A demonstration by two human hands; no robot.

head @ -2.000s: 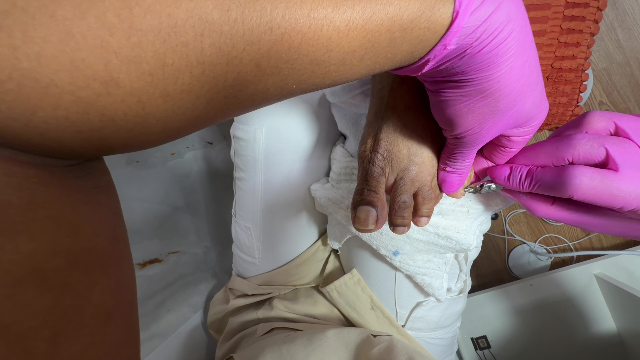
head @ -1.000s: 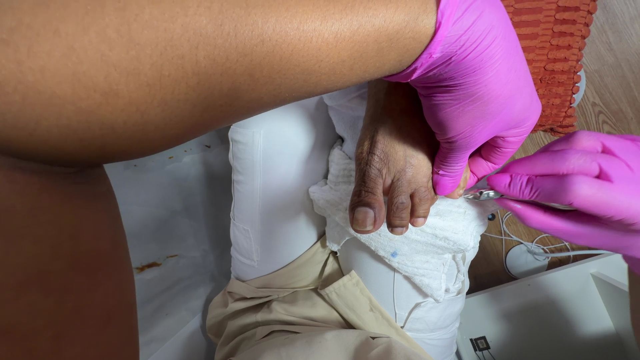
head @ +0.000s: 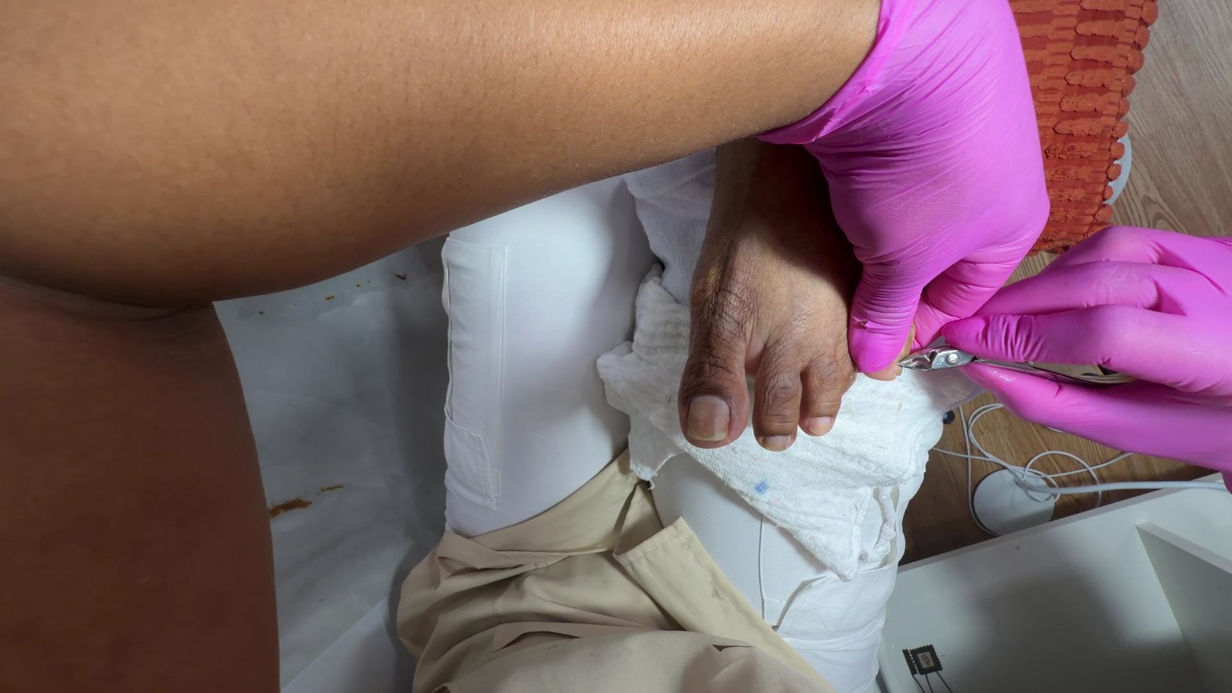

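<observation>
Another person's bare foot (head: 770,289) rests on a white towel (head: 808,500) laid over my lap in white trousers. My left hand (head: 943,202), in a pink glove, reaches over the foot, its thumb and fingers pinching the small toes at the outer side. In my right hand (head: 1126,337), also gloved in pink, are metal cuticle nippers (head: 948,358), whose tips touch the outermost toe beside my left thumb. The nippers' handles are partly hidden by my fingers, and the small toes mostly by my left hand.
A white drawer or tray (head: 1039,597) with a small dark item (head: 924,660) is at the lower right. Above it, a white cable and round white base (head: 1013,500) lie on the wooden floor. An orange textured mat (head: 1083,115) is at the upper right, beige cloth (head: 577,597) below.
My right hand has shifted slightly and its fingers are a little differently placed on the nippers. My left hand keeps its hold on the toes.
</observation>
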